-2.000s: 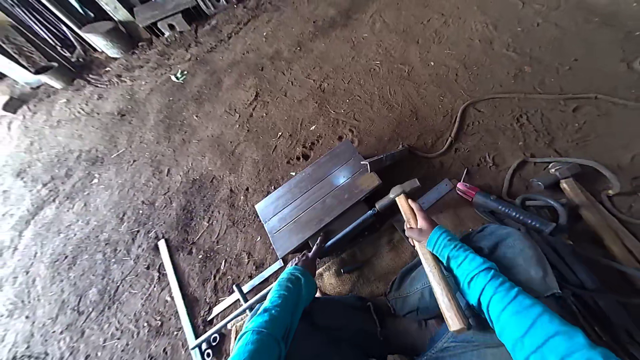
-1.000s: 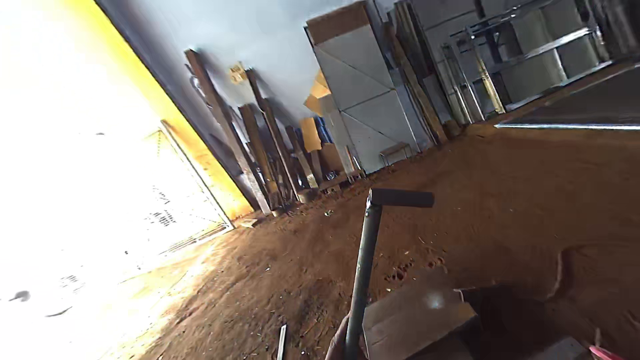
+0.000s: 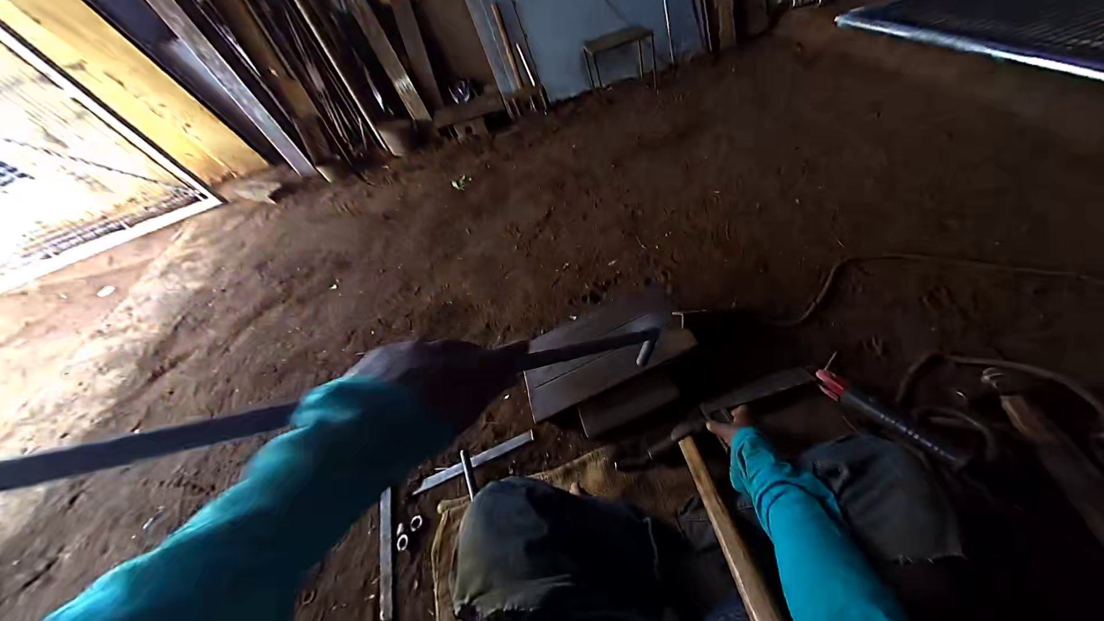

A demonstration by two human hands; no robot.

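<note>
My left hand [image 3: 440,375] is closed around a long metal bar [image 3: 586,347], whose short bent end lies over a metal block [image 3: 595,366] on the dirt floor. The bar's other part runs out to the left edge of the view. At the lower right my right hand [image 3: 733,420] is by the head of a wooden-handled hammer [image 3: 720,509]; its grip there is partly hidden. A flat metal strip [image 3: 763,388] lies just beyond that hand. Right of it rests a welding electrode holder [image 3: 888,418] with a red tip.
Flat metal bars [image 3: 479,460] and small metal rings [image 3: 403,542] lie left of my knees. A cable [image 3: 832,280] curves over the floor at the right, near another wooden-handled tool [image 3: 1052,448]. Boards and rods lean at the back wall, beside a small stool [image 3: 618,40].
The long bar was raised upright a second ago and is now lowered, its bent end over the block. Two seconds ago my left hand was at the block's near side. The view has swung up and back.
</note>
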